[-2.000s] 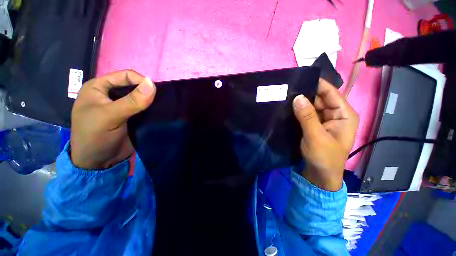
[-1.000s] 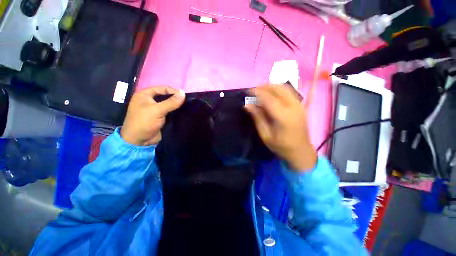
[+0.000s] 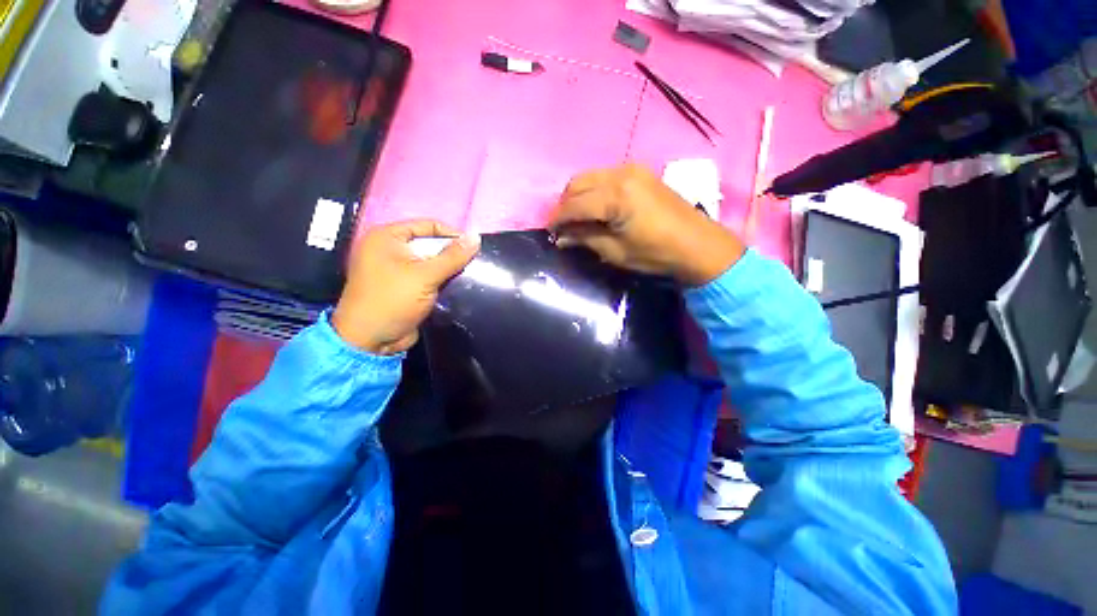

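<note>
A glossy black tablet screen (image 3: 517, 349) is held over my lap, with bright white reflections across its upper part. My left hand (image 3: 407, 283) grips its upper left corner between thumb and fingers. My right hand (image 3: 638, 223) is at its top edge, right of the middle, with fingertips pinched together. Whether the fingertips hold the edge or something small there cannot be told. The screen's lower part blends into the dark area over my lap.
A second black tablet (image 3: 271, 150) with a white label lies at left. Tweezers (image 3: 677, 99), a small connector (image 3: 511, 63), a dropper bottle (image 3: 872, 94) and a black corded tool (image 3: 860, 157) lie beyond. A grey panel (image 3: 852, 271) lies at right.
My right hand has moved left from the screen's right corner along its top edge, fingers now pinched. The screen has tilted and shows bright reflections. The view has shifted, showing more bench.
</note>
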